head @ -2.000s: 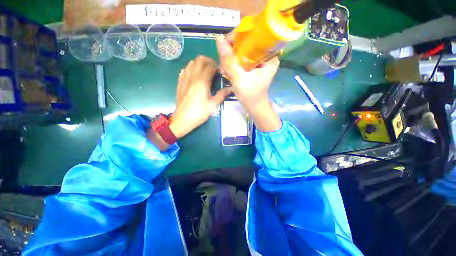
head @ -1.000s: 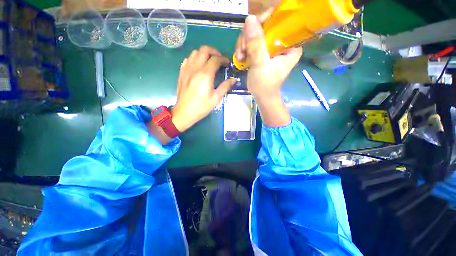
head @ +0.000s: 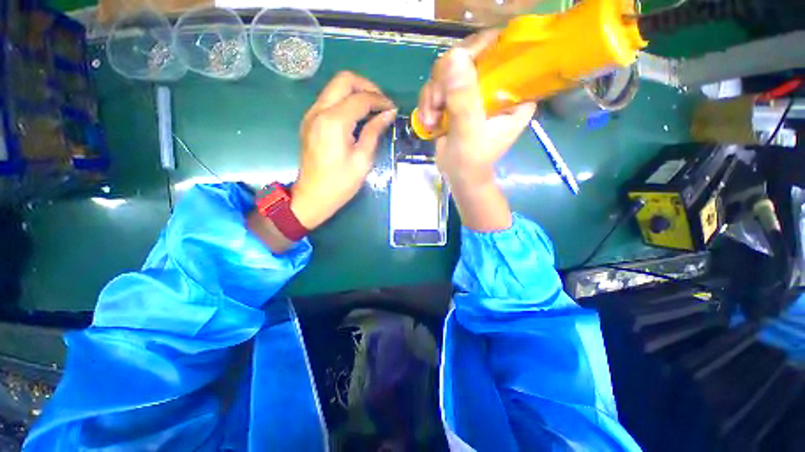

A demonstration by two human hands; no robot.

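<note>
The phone assembly (head: 418, 203) lies on the green mat in front of me, white inside with a dark far end. My right hand (head: 477, 119) is closed around the yellow-orange electric screwdriver (head: 556, 57), which is tilted with its lower end over the phone's dark end. The screwdriver's tip is hidden. My left hand (head: 340, 150) is beside the phone's upper left, thumb and forefinger close together near its edge; I cannot tell whether a tiny part is between them.
Clear screw cups (head: 286, 44) stand in a row at the rear left. A pale stick (head: 554, 157) lies right of the phone. A grey strip (head: 166, 128) lies at left. A black and yellow box (head: 673, 207) stands at right, and a blue-framed parts bin (head: 53, 97) at far left.
My left hand has drawn back slightly from the phone's dark end. My right hand still holds the screwdriver, which has tilted further to the right. The view has shifted.
</note>
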